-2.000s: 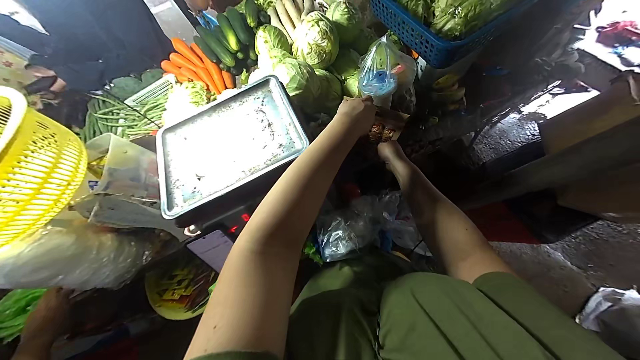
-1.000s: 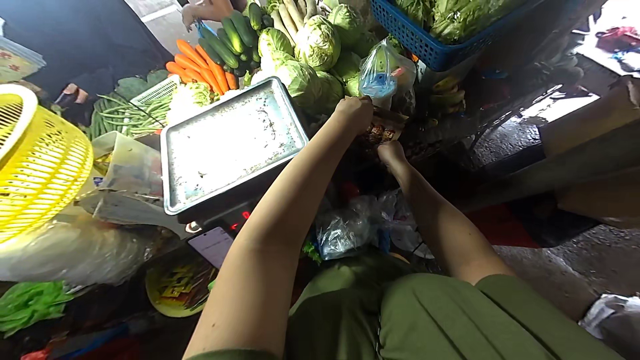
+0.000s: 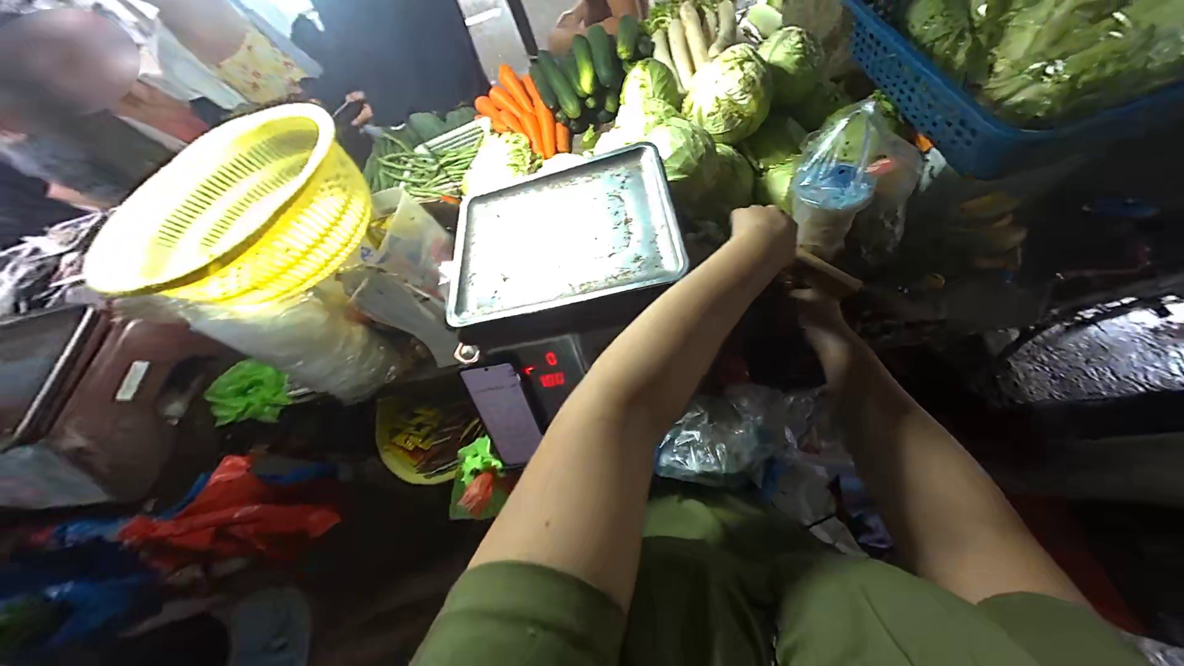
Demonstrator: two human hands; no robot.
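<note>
My left hand (image 3: 764, 231) reaches past the right edge of a digital scale's metal tray (image 3: 564, 236), close to a plastic-wrapped cup (image 3: 832, 190). Just below it, my right hand (image 3: 819, 305) is at a small brown box or wooden piece (image 3: 830, 270), whose kind I cannot tell. Both hands are near this brown thing; the fingers are largely hidden or dark, so the grip does not show. Green cabbages (image 3: 731, 92) lie behind the scale, beside carrots (image 3: 527, 111) and cucumbers (image 3: 583, 69). A phone (image 3: 502, 412) leans by the scale's lit display.
Yellow plastic baskets (image 3: 338, 208) stand at the left on clear plastic bags (image 3: 296, 338). A blue crate (image 3: 967, 134) of leafy greens is at the upper right. Clear bags (image 3: 717, 435) lie near my lap, and red bags (image 3: 231, 513) at the lower left. Other people are at the upper left.
The view has swung somewhat to the left. My two hands stay at about the same place beside the wrapped cup. A hand seen at the lower left two seconds ago is gone from there.
</note>
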